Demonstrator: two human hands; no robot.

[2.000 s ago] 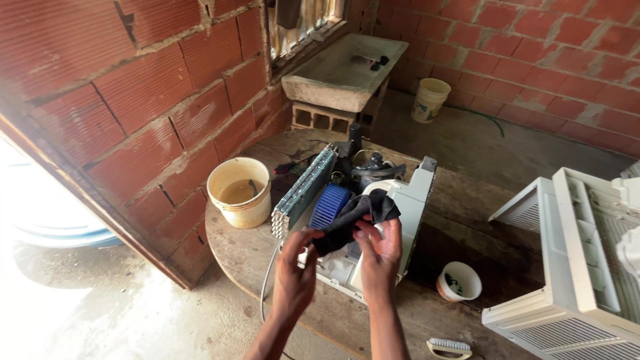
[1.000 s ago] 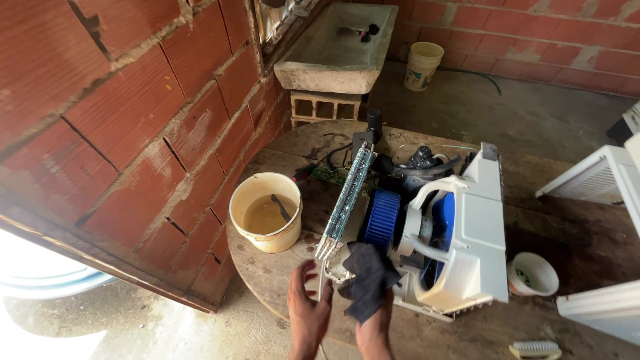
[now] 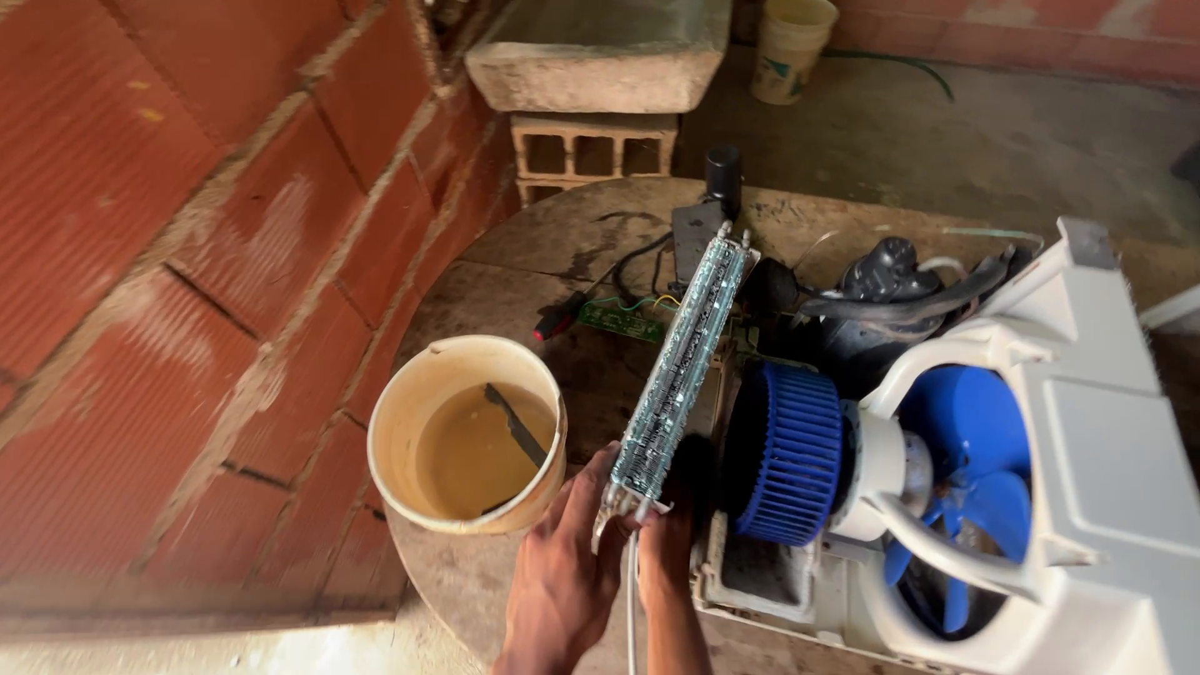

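Note:
My left hand [image 3: 572, 553] is at the near end of a finned heat-exchanger coil [image 3: 684, 366], its fingers curled against the coil's lower left side. Beside it, on the coil's right, is my right hand [image 3: 667, 553], its fingers mostly hidden behind the coil end; whether it holds a dark cloth is hidden. A pale cable [image 3: 632, 600] runs down between the hands. Right of the coil sit a blue blower wheel [image 3: 787, 455] and a blue axial fan [image 3: 970, 469] inside an opened air conditioner's white housing [image 3: 1116, 450].
Left of the hands, a bucket of murky liquid [image 3: 394, 469] stands on the round wooden table [image 3: 525, 234]. A green circuit board [image 3: 621, 321], a screwdriver [image 3: 560, 316] and a black compressor [image 3: 872, 328] lie farther back. A brick wall [image 3: 187, 328] borders the left.
Both hands have moved to the near end of the coil. The dark cloth seen in them earlier no longer shows. The view has moved closer.

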